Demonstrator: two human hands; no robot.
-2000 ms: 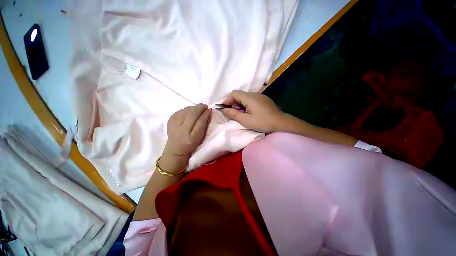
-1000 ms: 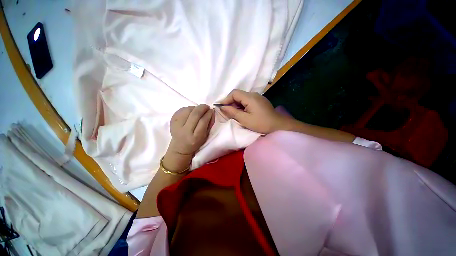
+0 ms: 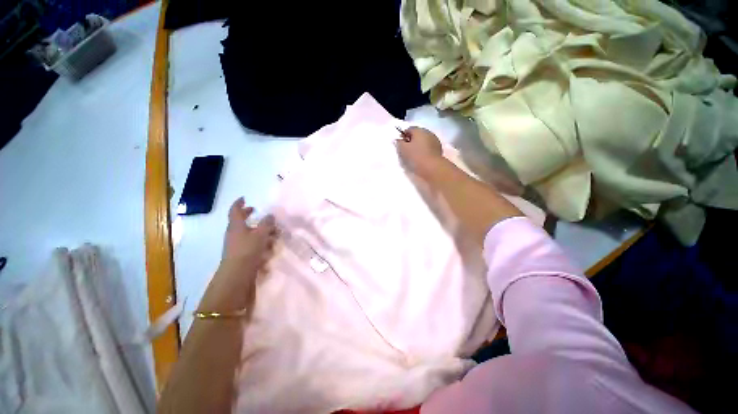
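A pale pink garment (image 3: 372,234) lies spread over the table in front of me, with a seam running down its middle and a small white label (image 3: 319,264) beside that seam. My left hand (image 3: 249,236) is at the garment's left edge, fingers apart; no grip on the cloth shows. My right hand (image 3: 419,149) is at the garment's far right part, closed around small dark snips (image 3: 403,133) whose tip points away to the upper left. The fingers hide most of the snips.
A black phone (image 3: 201,184) lies left of the garment, beside the wooden strip (image 3: 159,202). Folded pale garments (image 3: 69,340) lie at lower left. Black cloth (image 3: 315,65) is at the top, a pale yellow-green heap (image 3: 583,97) at the right, a white basket (image 3: 85,52) top left.
The view has shifted towards the table's far side. My hands have parted from the seam near my body: the right reached far forward with the snips, the left moved to the garment's left edge.
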